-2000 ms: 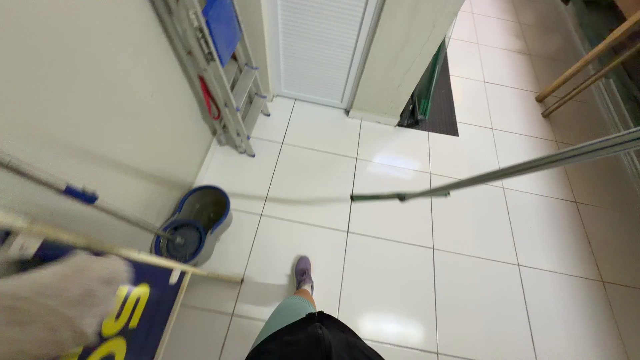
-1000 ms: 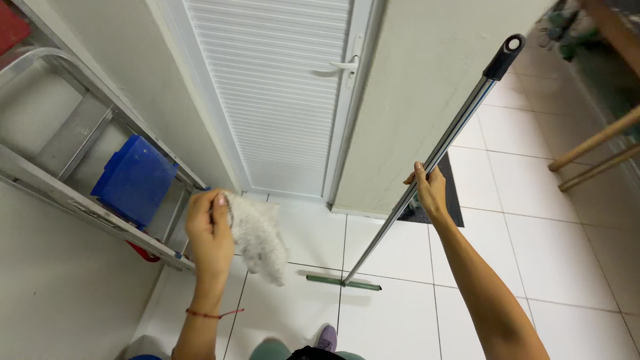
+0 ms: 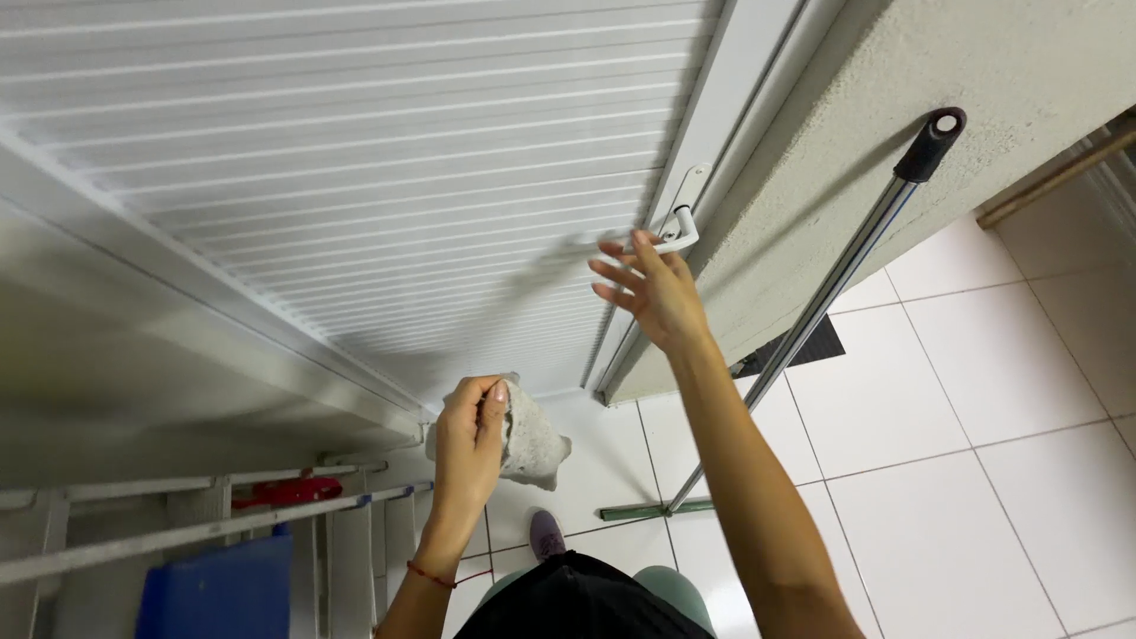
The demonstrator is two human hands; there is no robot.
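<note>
A crumpled light grey cloth (image 3: 532,437) hangs from my left hand (image 3: 477,424), pinched between thumb and fingers low in front of the door. My right hand (image 3: 655,288) is at the white lever handle (image 3: 682,232), fingers spread and partly over the lever; whether they touch it is unclear. The handle sits on the edge of a white slatted door (image 3: 426,151), which is closed. To the right, a squeegee (image 3: 830,288) with a metal pole and black grip leans on the wall end, its green-edged head on the floor, partly behind my right forearm.
A metal stepladder (image 3: 204,524) with a blue panel (image 3: 217,590) and a red item (image 3: 297,491) stands at lower left. A rough plastered wall (image 3: 896,160) borders the door. Behind the pole, a dark mat (image 3: 818,342) lies on white floor tiles (image 3: 932,532). A wooden pole shows at far right.
My right hand has let go of the squeegee pole and moved to the door handle. The cloth is still in my left hand. The view is now closer to the door.
</note>
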